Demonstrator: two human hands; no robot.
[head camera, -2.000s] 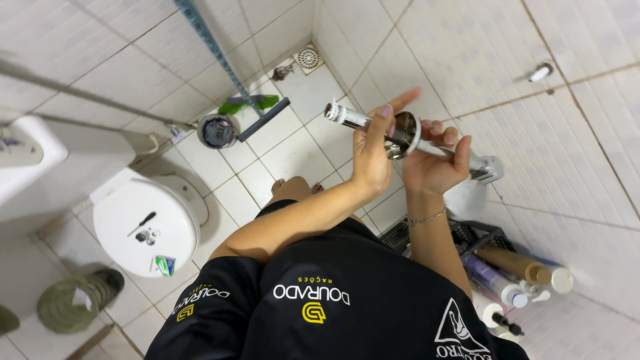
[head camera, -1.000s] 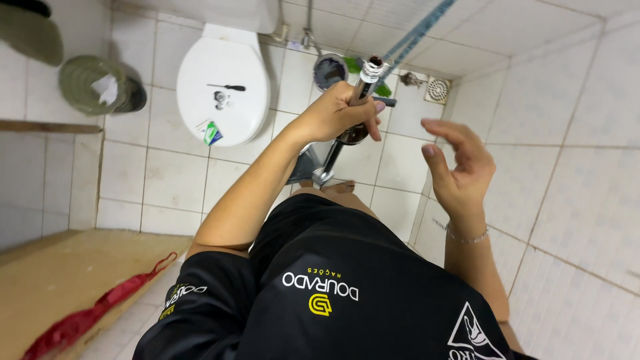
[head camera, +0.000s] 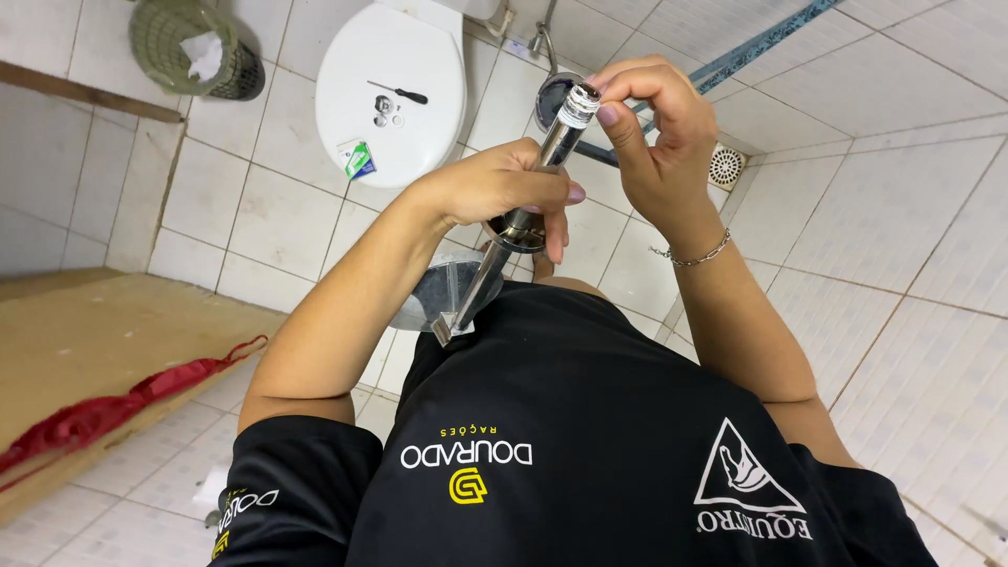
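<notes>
My left hand (head camera: 524, 189) is closed around a chrome shower arm (head camera: 563, 142), held slantwise in front of my body. White tape-like wrapping covers the threads (head camera: 579, 106) at its upper end. A round chrome flange (head camera: 516, 236) sits on the pipe just below my fingers. At the lower end is a wide round shower head (head camera: 417, 295), partly hidden by the pipe and my shirt. My right hand (head camera: 661, 126) touches the threaded end with thumb and fingertips.
On the closed toilet lid (head camera: 354, 63) lie a screwdriver (head camera: 409, 95), small round parts (head camera: 383, 105) and a green-and-white packet (head camera: 357, 159). A mesh wastebasket (head camera: 169, 47) stands at upper left. A squeegee handle (head camera: 756, 51) slants at upper right, near a floor drain (head camera: 726, 166).
Two seconds ago both hands were on the chrome pipe; one second ago my right hand was apart from it. Now its fingertips are at the threaded end. The view has swung considerably.
</notes>
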